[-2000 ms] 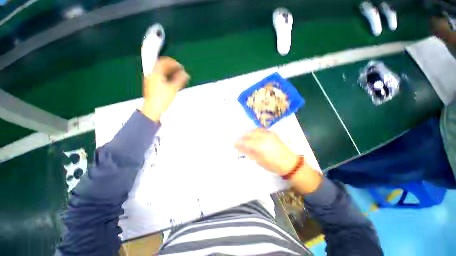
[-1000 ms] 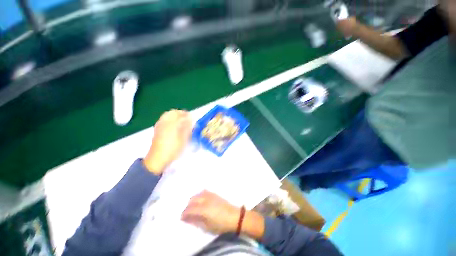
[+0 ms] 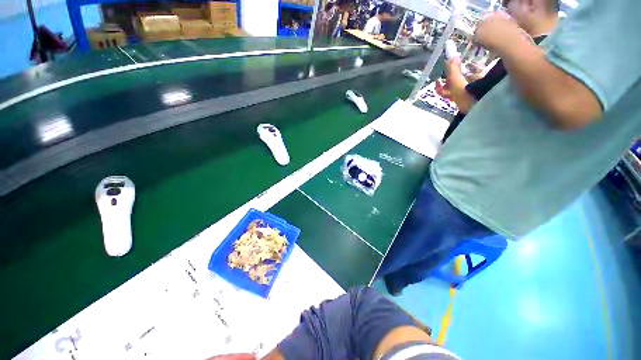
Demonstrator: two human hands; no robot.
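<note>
The blue tray (image 3: pixel 220 261) holds a loose heap of small gold-tan parts (image 3: pixel 257 252) and stands on the printed white paper (image 3: pixel 158 309). Only a sliver of what looks like my right hand (image 3: pixel 235 356) shows at the bottom edge; its fingers are cut off. A dark sleeve runs right from it, with a patch of skin beyond. My left hand is not in view. A white handset (image 3: pixel 117 221) lies on the conveyor, its dark window and button spot facing up.
The green conveyor (image 3: pixel 190 172) also carries a second white handset (image 3: pixel 273 144) and a third (image 3: pixel 357 101). Bagged dark parts (image 3: pixel 363 174) lie on the bench. A person in a green shirt (image 3: pixel 520 169) stands at right beside a blue stool (image 3: pixel 472 254). A white board (image 3: pixel 411 126) lies beyond.
The view has swung up and right. My left hand has left the picture and my right hand is almost wholly cut off. The tray appears lower, and the person at right fills more of the picture.
</note>
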